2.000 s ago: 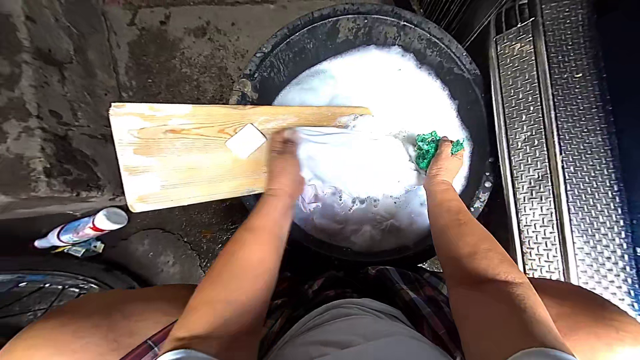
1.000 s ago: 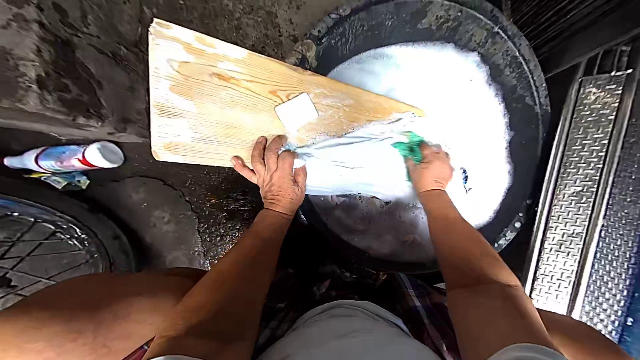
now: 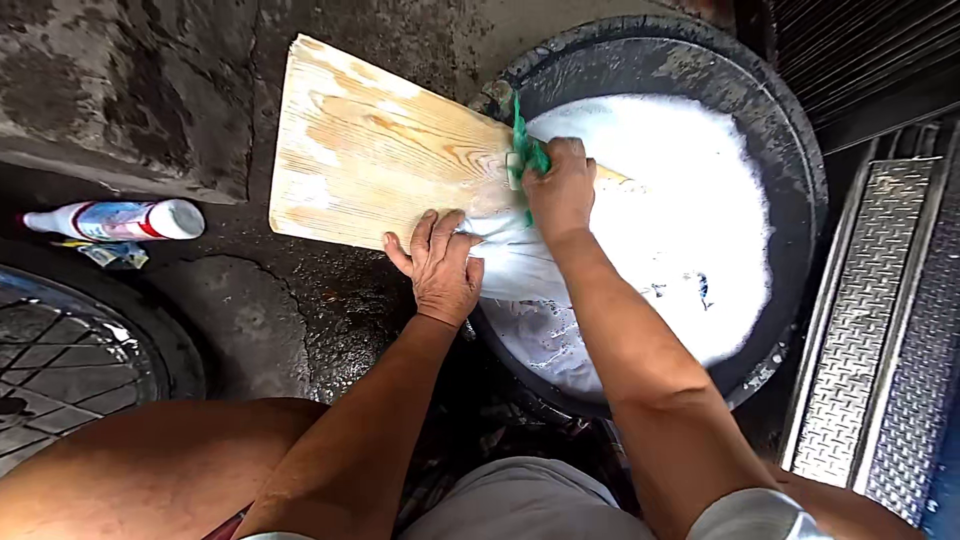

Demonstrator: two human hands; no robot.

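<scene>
A wooden board [image 3: 375,142] slopes into a black tub [image 3: 799,180] of sudsy water [image 3: 675,225]. White wet cloth [image 3: 517,262] lies over the board's lower edge and trails into the suds. My left hand [image 3: 442,266] presses the cloth's end against the board, fingers bent and thumb out. In my right hand [image 3: 561,184] is a green mesh scrubber [image 3: 525,146], held on the board above the cloth. A small pale block [image 3: 513,169], partly covered by the scrubber, rests on the board beside it. The board's far end is hidden in the foam.
A white and red plastic bottle [image 3: 120,220] lies at the left beside a crumpled wrapper [image 3: 116,253]. Below them is a spoked wheel [image 3: 161,352]. A diamond-plate metal step [image 3: 862,322] runs along the tub's right side. A concrete ledge [image 3: 127,97] stands at upper left.
My right hand, with the green scrubber, has moved from the suds side up onto the board by the pale block. Two seconds ago my left hand was nearer the block; it now holds the cloth lower down.
</scene>
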